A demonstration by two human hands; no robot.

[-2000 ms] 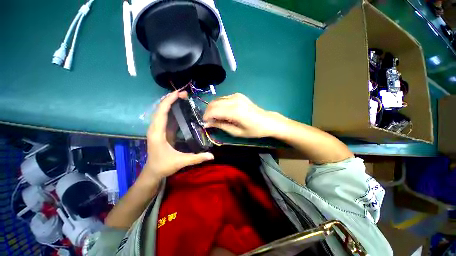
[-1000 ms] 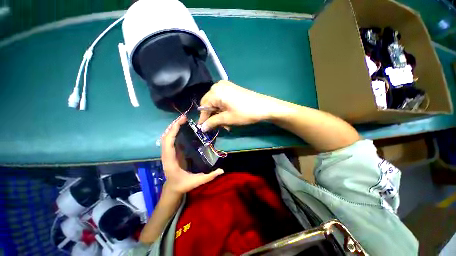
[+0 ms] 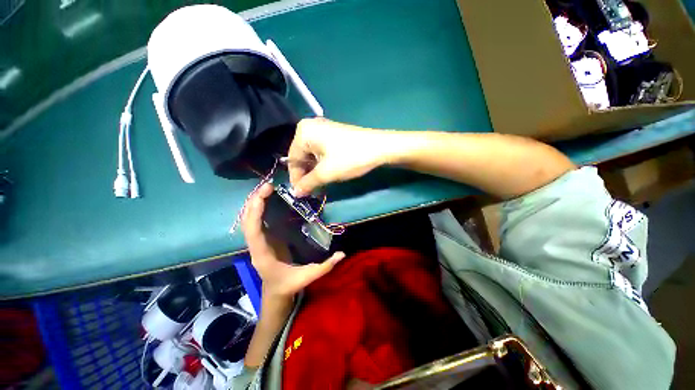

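Note:
My left hand [image 3: 276,255] holds the black front module [image 3: 283,222] from the left and below, its circuit board and thin wires facing up. My right hand [image 3: 324,156] is at the board's upper end, thumb and fingers pinched together; a small pale tip shows at the fingers, too small to name. Thin red and white wires [image 3: 255,194] run beside my left fingertips towards the camera housing [image 3: 206,38], a white rounded shell. Its black ball [image 3: 209,110] faces me, its lower right end partly hidden by my right hand.
White antennas [image 3: 174,137] flank the housing, and a forked tail cable [image 3: 126,152] lies left on the green bench [image 3: 68,206]. A cardboard box [image 3: 518,84] of modules stands at right. Below the bench, a blue crate [image 3: 99,312] holds more housings [image 3: 221,331].
The view has shifted and turned, so the housing sits further left and the box is more cut off. My right fingers have moved from beside the module onto the board's upper end.

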